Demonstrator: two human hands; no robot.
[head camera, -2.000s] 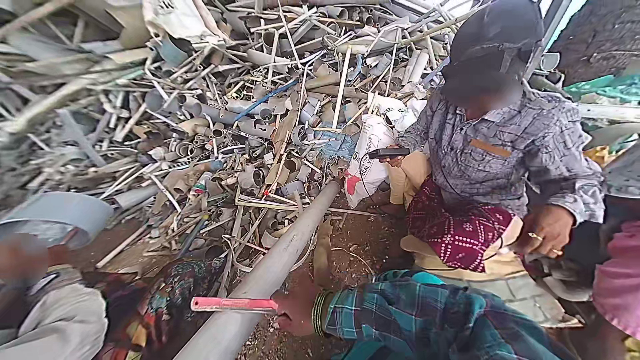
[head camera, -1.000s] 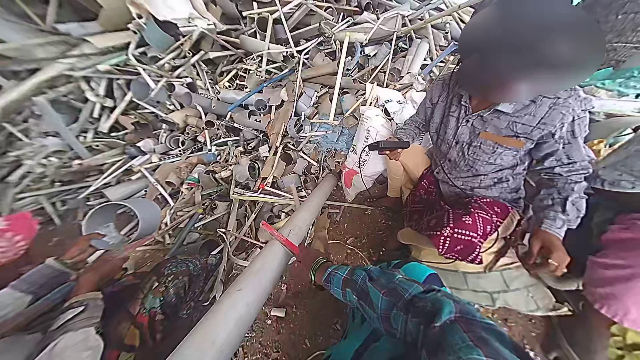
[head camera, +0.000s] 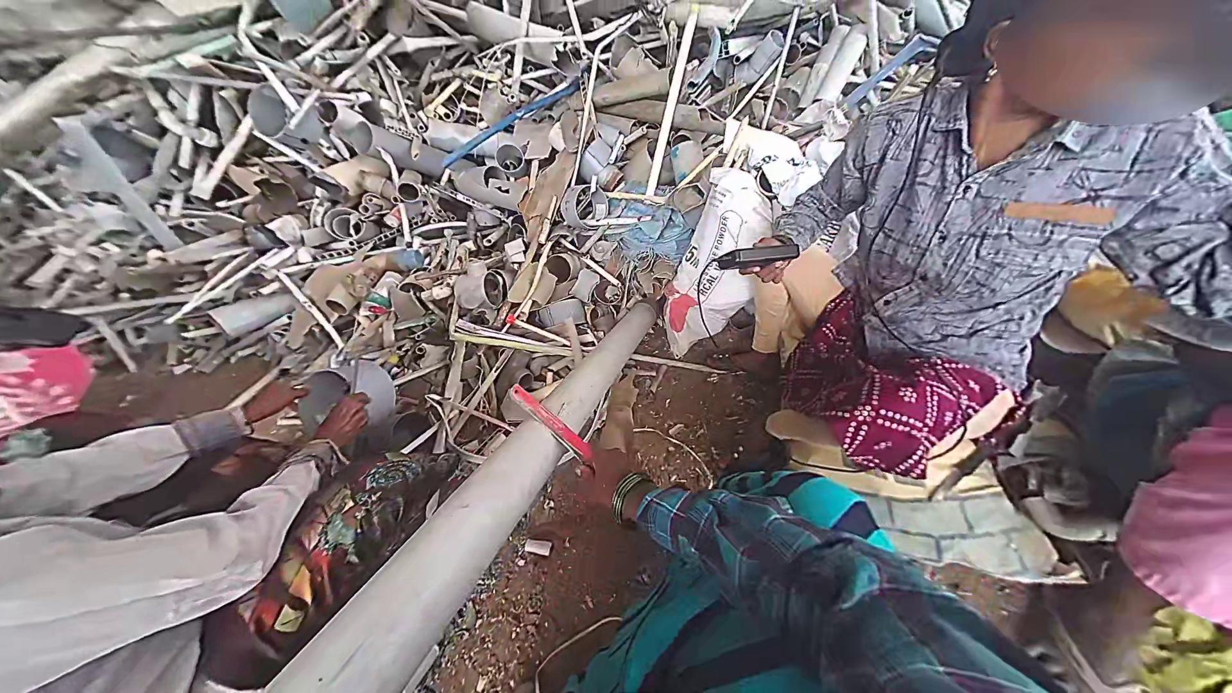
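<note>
A long grey plastic pipe runs diagonally from the bottom left up to the scrap pile. My right hand, in a plaid sleeve with green bangles at the wrist, is beside the pipe's right side. It is shut on one end of a narrow red bar-shaped tool, which extends across the top of the pipe; its exact kind cannot be told, nor whether it touches the pipe. The fingers are partly blurred. My left hand is out of view.
Ahead spreads a heap of scrap plastic pipes. A printed white sack stands by its edge. At right sits a co-worker holding a black handheld device. On the left, another person's hands hold a wide grey pipe piece.
The red tool has moved farther up the pipe, with my right hand on it, and changed its angle. The left co-worker's hands have come to the wide grey pipe piece.
</note>
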